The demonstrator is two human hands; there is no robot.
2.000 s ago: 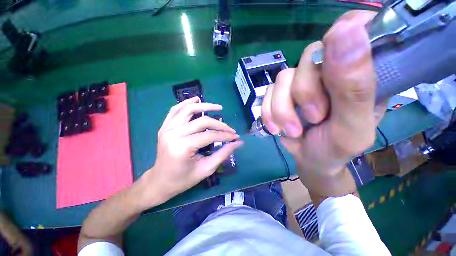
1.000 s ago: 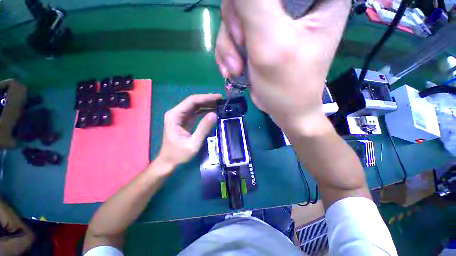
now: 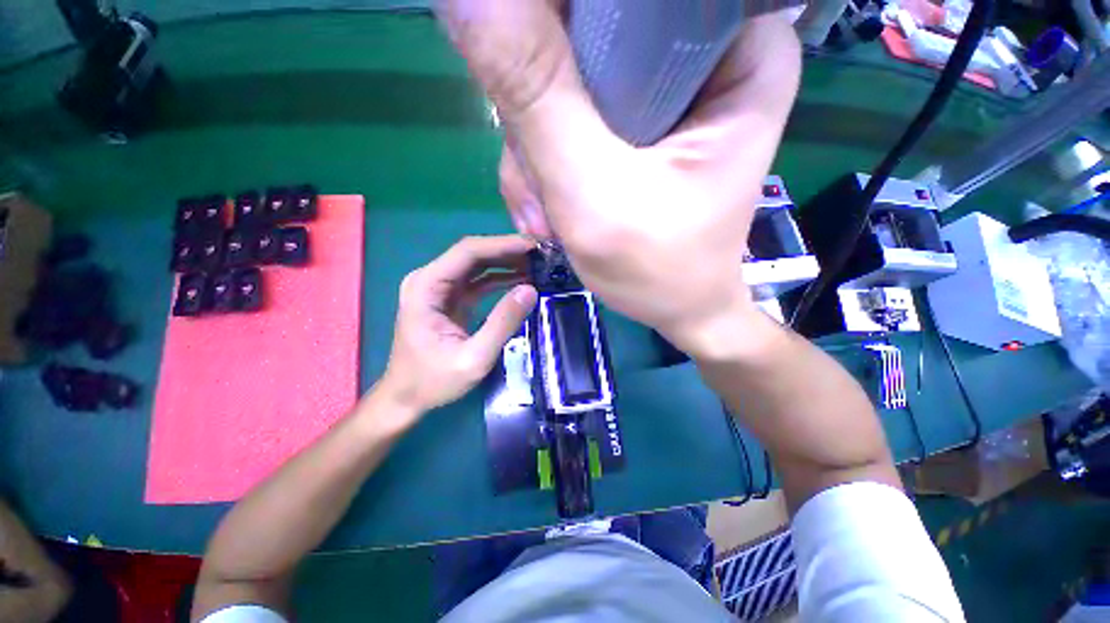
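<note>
The black handheld unit (image 3: pixel 576 353) lies on the dark fixture plate (image 3: pixel 513 441) with lime-green pads, its pale-framed dark window facing up. My left hand (image 3: pixel 457 319) is at the unit's far end, thumb and fingers curled around the left side of the black end part (image 3: pixel 554 270). My right hand (image 3: pixel 645 183) is closed around the grey electric screwdriver (image 3: pixel 651 61), held above the unit's far end. The driver tip is mostly hidden by my right hand, close to the black end part. No screw can be made out.
A pink foam mat (image 3: pixel 262 402) with rows of black parts (image 3: pixel 231 247) lies at left, a dark pile of loose parts (image 3: pixel 79 304) beyond it. Screw feeders (image 3: pixel 907 250) and a white box (image 3: pixel 1001 286) stand at right. A black cable (image 3: pixel 907 158) arcs down there. A person's arm (image 3: pixel 27 566) shows lower left.
From two seconds ago, my right hand has brought the screwdriver over the unit's far end. Since one second ago it has come slightly lower and nearer, and my left hand has stayed at the end part.
</note>
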